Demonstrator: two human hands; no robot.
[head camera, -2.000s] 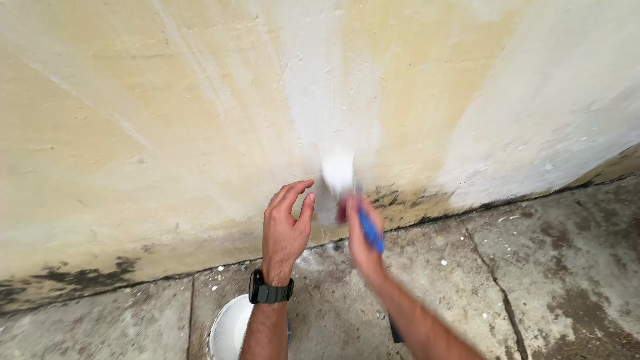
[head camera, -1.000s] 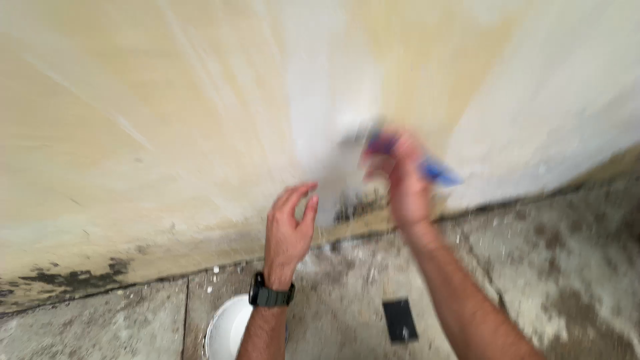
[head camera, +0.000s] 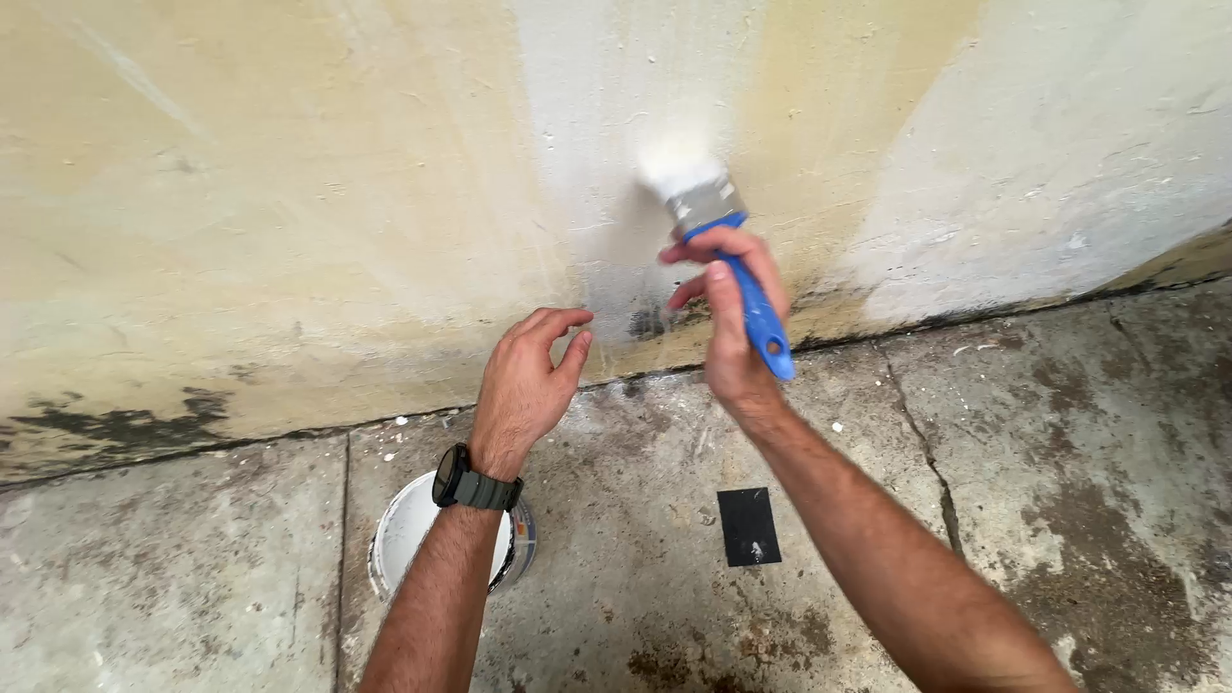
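Observation:
My right hand (head camera: 741, 318) grips the blue handle of a flat paintbrush (head camera: 710, 207), its white-coated bristles up against or very near the wall (head camera: 433, 192); motion blurs the tip. The wall is yellowish with white paint streaks, the middle one under the brush. My left hand (head camera: 529, 375) holds nothing, its fingers apart and slightly curled close to the wall's lower part, left of the brush. A dark watch is on that wrist. Below the left forearm, a bucket of white paint (head camera: 404, 539) stands on the floor, partly hidden by the arm.
A small black rectangular sheet (head camera: 749, 527) lies on the stained concrete floor (head camera: 616, 577) between my forearms. Cracks run across the concrete, one right of the right forearm (head camera: 924, 452). Dark stains (head camera: 135, 419) mark the wall's base.
The brush was low on the wall two seconds ago and is now higher, its bristles pointing up. Since one second ago my right hand has turned upright. My left hand stays near the wall's base.

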